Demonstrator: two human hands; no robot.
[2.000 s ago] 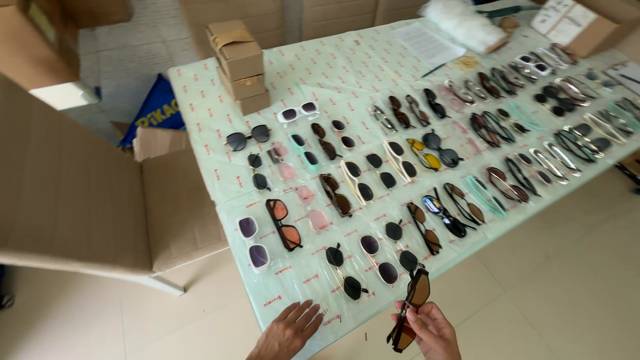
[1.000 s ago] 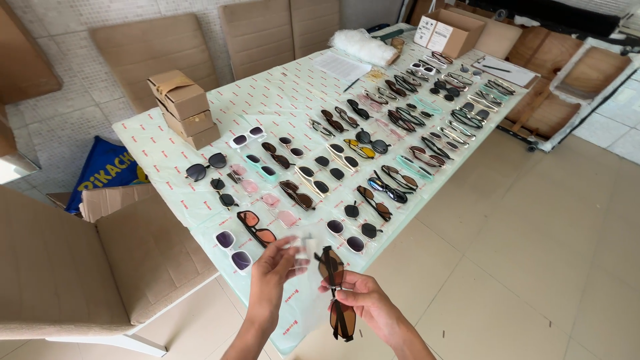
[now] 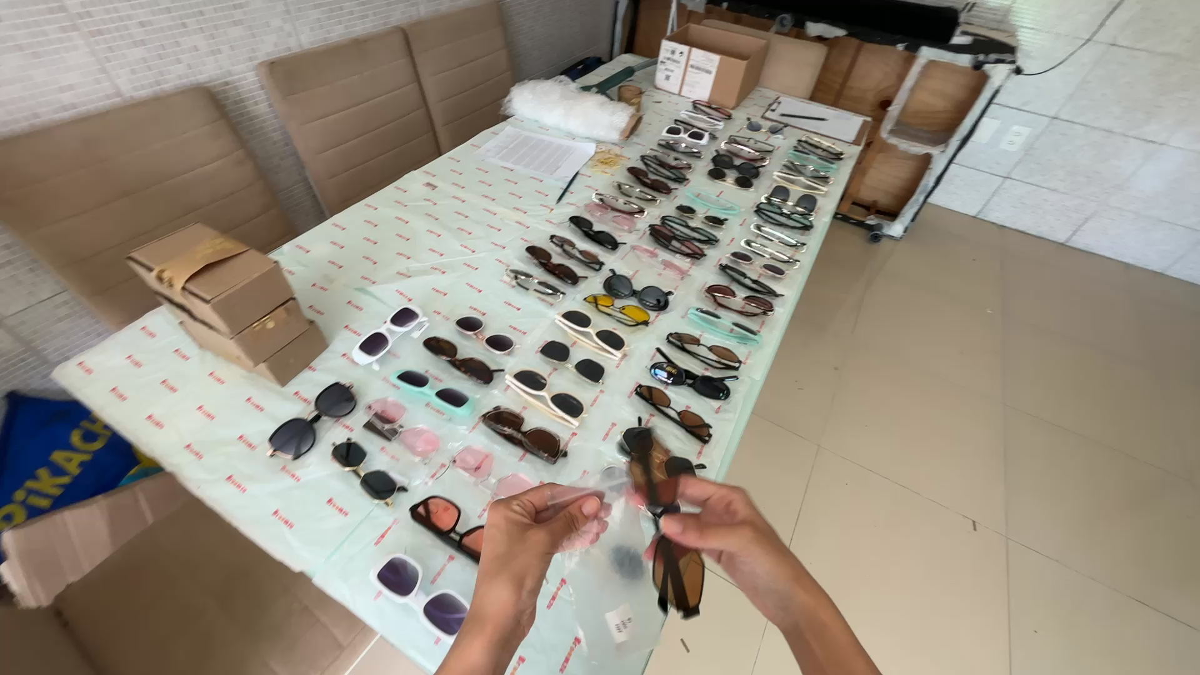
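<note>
My left hand pinches the edge of a clear plastic bag that hangs over the table's near edge and bears a small white label. My right hand holds a pair of dark-framed sunglasses with brown lenses by the middle, upright beside the bag. Under and behind my hands, rows of sunglasses lie on the table. Nearest my left hand are a black pair with orange lenses and a white pair with purple lenses. Part of the pairs behind my hands is hidden.
Stacked small cardboard boxes stand at the table's left. Farther back are a printed sheet, a white fluffy roll, an open carton and a clipboard. Beige chairs line the left side.
My left hand, empty on the table's edge two seconds ago, now grips a clear bag. The sunglasses stay in my right hand. The view has swung to the right.
</note>
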